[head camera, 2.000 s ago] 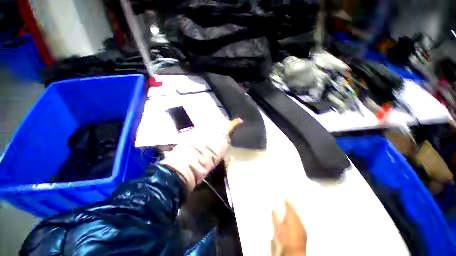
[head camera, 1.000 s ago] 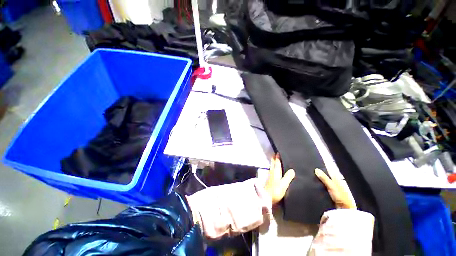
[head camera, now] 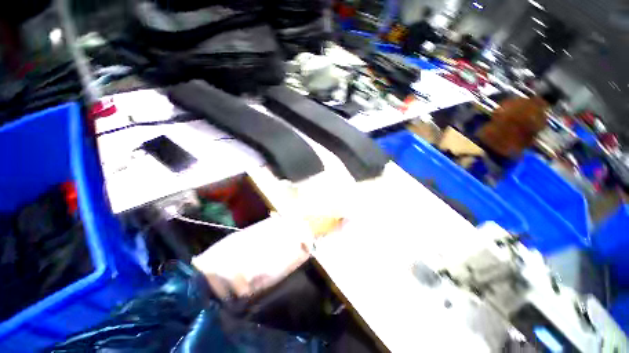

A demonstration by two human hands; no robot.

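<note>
Two curved black strap panels or stacks lie side by side on the white table (head camera: 358, 234), the left one (head camera: 245, 127) and the right one (head camera: 331, 134). My left hand (head camera: 325, 225) is blurred and washed out by glare over the table's left edge, in front of the panels' near ends and apart from them. Its fingers cannot be made out. My right hand is not in view. The white sewing machine (head camera: 493, 276) is blurred at the lower right; its needle area cannot be made out.
A blue bin (head camera: 93, 207) with black pieces stands at the left. A dark phone (head camera: 167, 153) lies on the side table. A black heap (head camera: 227, 48) and a grey-white tangle (head camera: 324, 72) lie beyond. More blue bins (head camera: 455, 183) stand right. A person (head camera: 514, 124) is farther back.
The view has swung right, bringing the sewing machine into the picture. My left hand has come off the left strap panel. My right hand, earlier on that panel, has left the picture.
</note>
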